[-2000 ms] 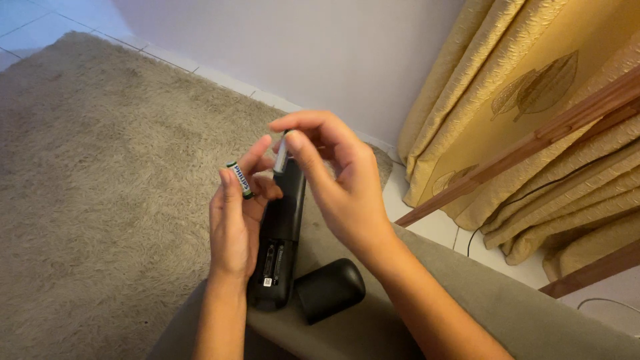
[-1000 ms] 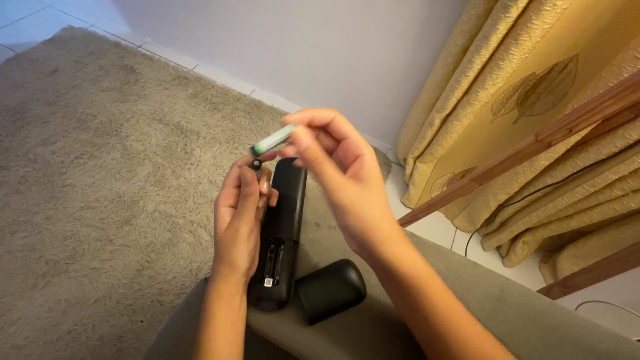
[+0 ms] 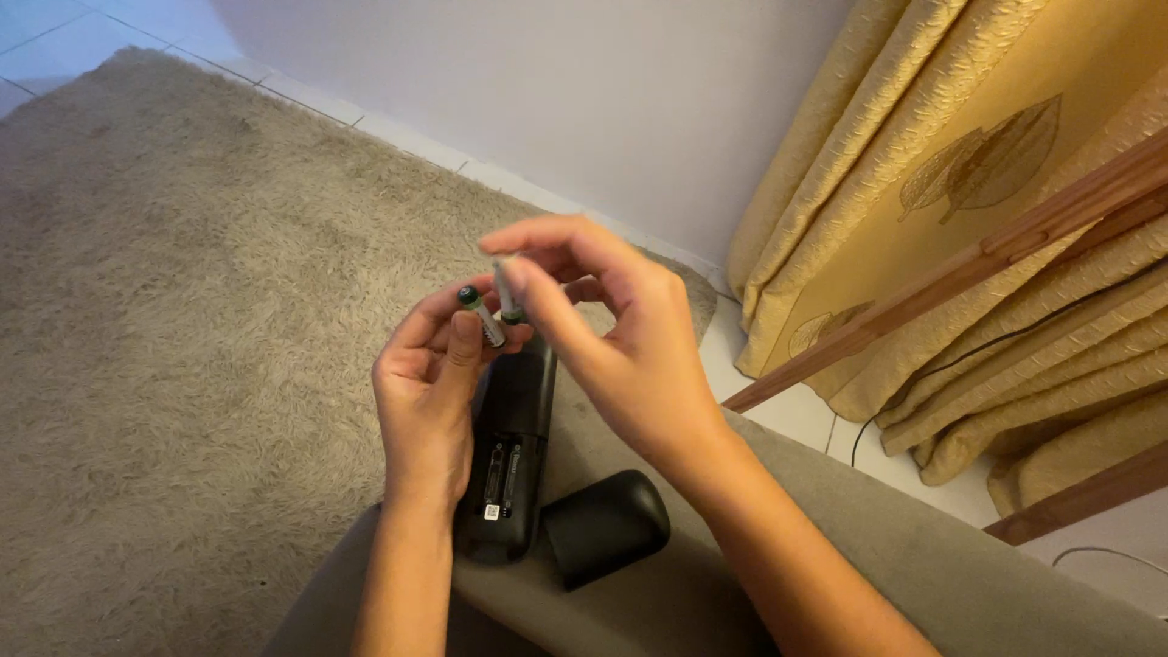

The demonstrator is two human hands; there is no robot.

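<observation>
My left hand holds a small cylindrical battery with a dark green end between thumb and fingers. Close beside it, my right hand pinches a second battery by its upper part, green end down; whether the two batteries touch I cannot tell. Below the hands a black remote control lies back up on a grey upholstered surface, its battery compartment uncovered and without batteries. The black battery cover rests just right of the remote's lower end. My left fingers hide the remote's far end.
A shaggy beige rug spreads over the tiled floor at left. The grey upholstered seat extends right. Beyond it stand wooden bars in front of gold curtains, with a dark cable. A pale wall rises behind.
The battery in my right hand has turned from a slant to nearly upright and come down beside the other one. My left hand has tilted its battery. The remote and cover lie as before.
</observation>
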